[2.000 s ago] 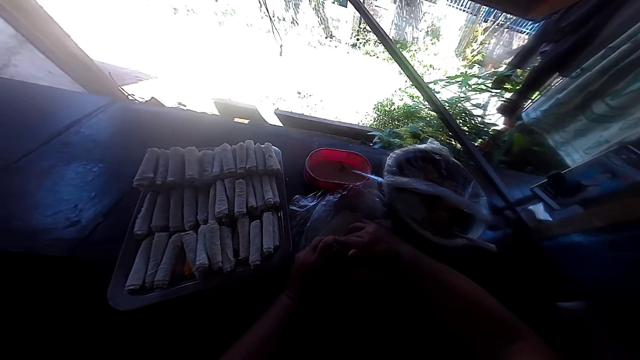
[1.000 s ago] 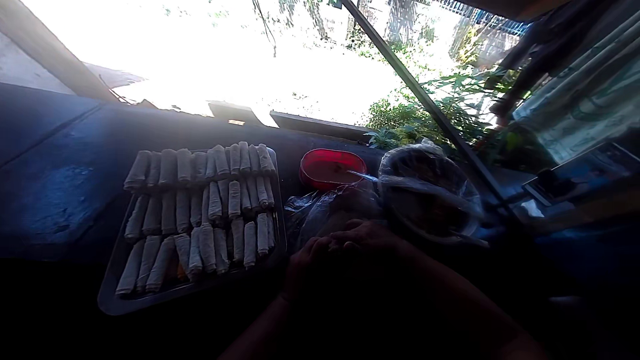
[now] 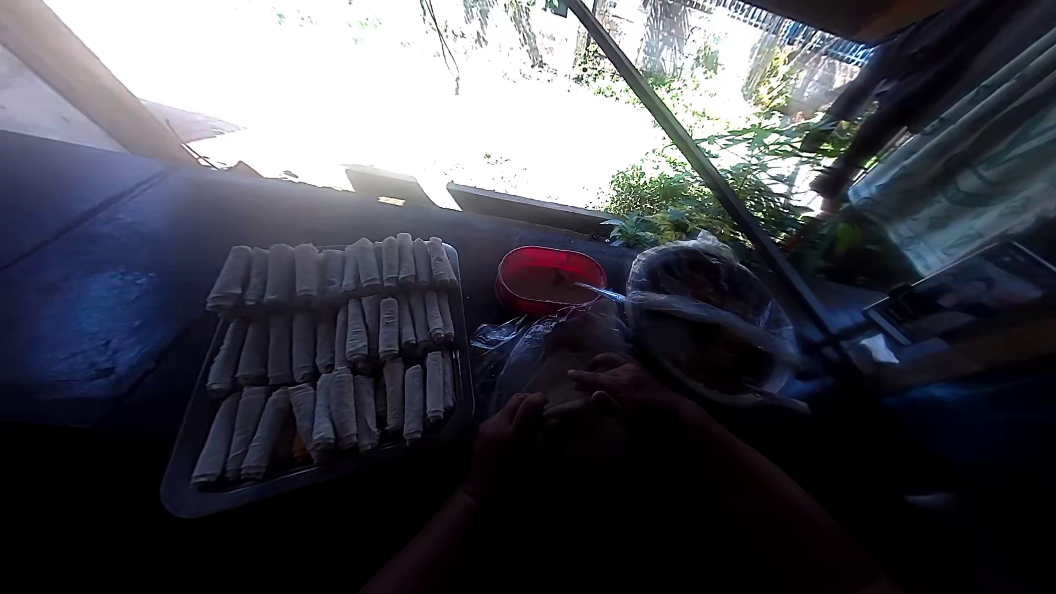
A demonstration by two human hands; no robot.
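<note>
In deep shadow, my left hand [image 3: 505, 433] and my right hand [image 3: 631, 386] are at the near side of a clear plastic bag [image 3: 536, 351]. Between their fingertips lies a pale wrapped roll [image 3: 569, 404], with fingers of both hands touching it; the grip is too dark to make out. To the left, a metal tray [image 3: 186, 474] holds rows of pale rolls [image 3: 280, 272], stacked side by side. Beyond my hands stands a red oval bowl [image 3: 551, 254] with pale contents. At the right is a round bowl [image 3: 693, 379] partly covered by clear plastic, with dark filling inside.
A utensil handle [image 3: 601, 291] reaches between the two bowls. Another handle [image 3: 775, 399] sticks out at the round bowl's near right. A dark bar [image 3: 685, 140] slants down behind the bowls. Patterned cloth [image 3: 965, 173] and a dark-framed object [image 3: 973, 289] are at the right.
My hands, close together in the earlier frames, are now farther apart, with the pale roll visible between them.
</note>
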